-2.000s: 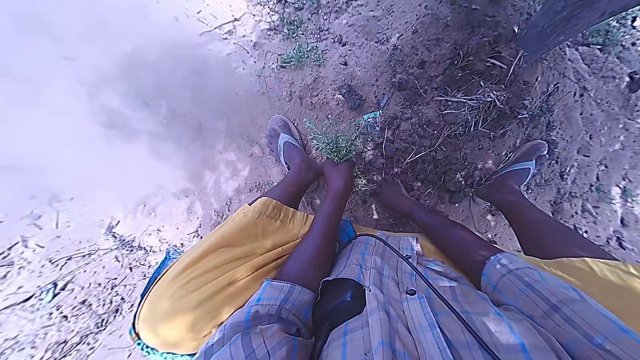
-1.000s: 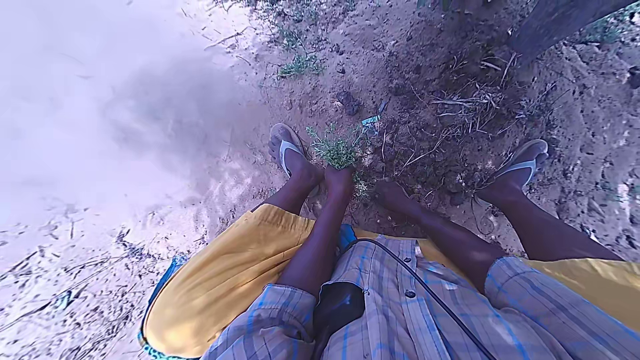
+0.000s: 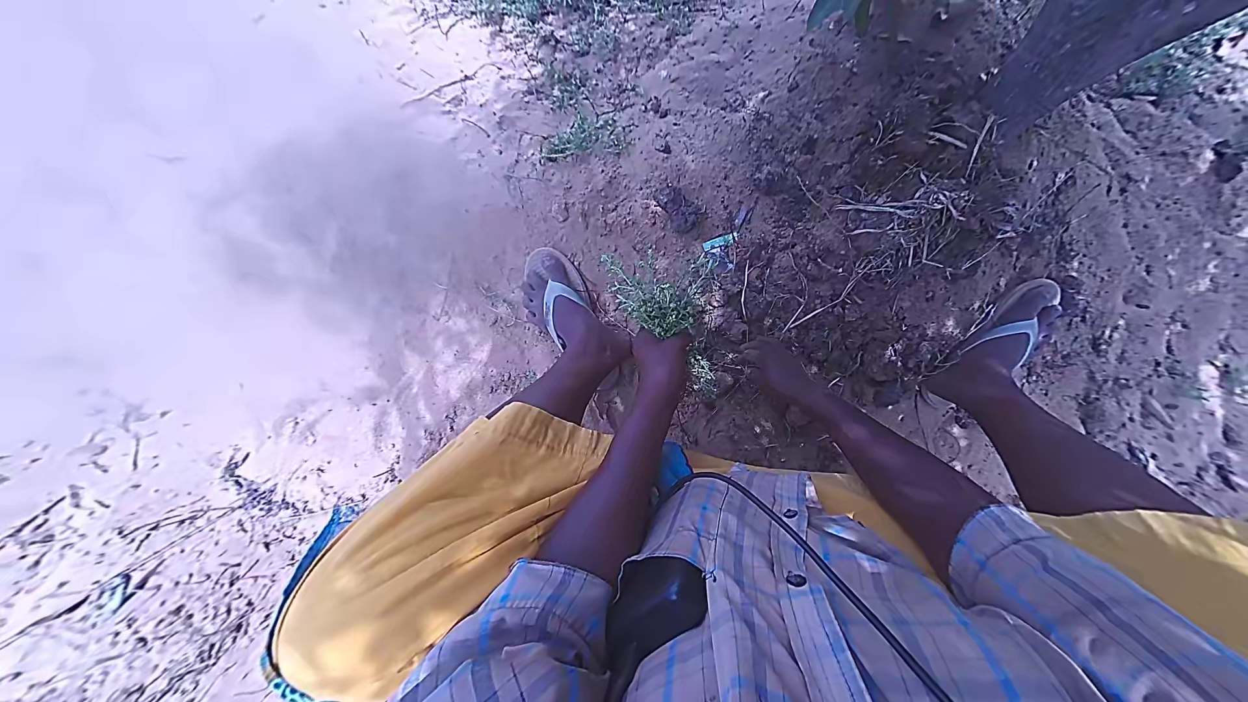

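My left hand [image 3: 662, 359] is closed around a bunch of small green leafy plants [image 3: 659, 304], whose tops spread out above the fist, just right of my sandalled left foot. My right hand [image 3: 780, 372] is low at the dark soil, a short way to the right of the left one, with its fingers pointing toward it. Between the two hands a small green plant [image 3: 702, 373] shows at the ground. Whether the right fingers hold anything cannot be told; they blend into the shaded soil.
White-strapped sandals [image 3: 1009, 331] are on my feet, either side of my hands. Dry twigs and straw [image 3: 912, 219] lie beyond on the right, below a tree trunk [image 3: 1082, 58]. A small green and blue scrap [image 3: 720, 244] and low green weeds [image 3: 585, 135] are farther ahead.
My left hand stays shut on the plants. My right hand has stayed low near the soil, with only a slight shift.
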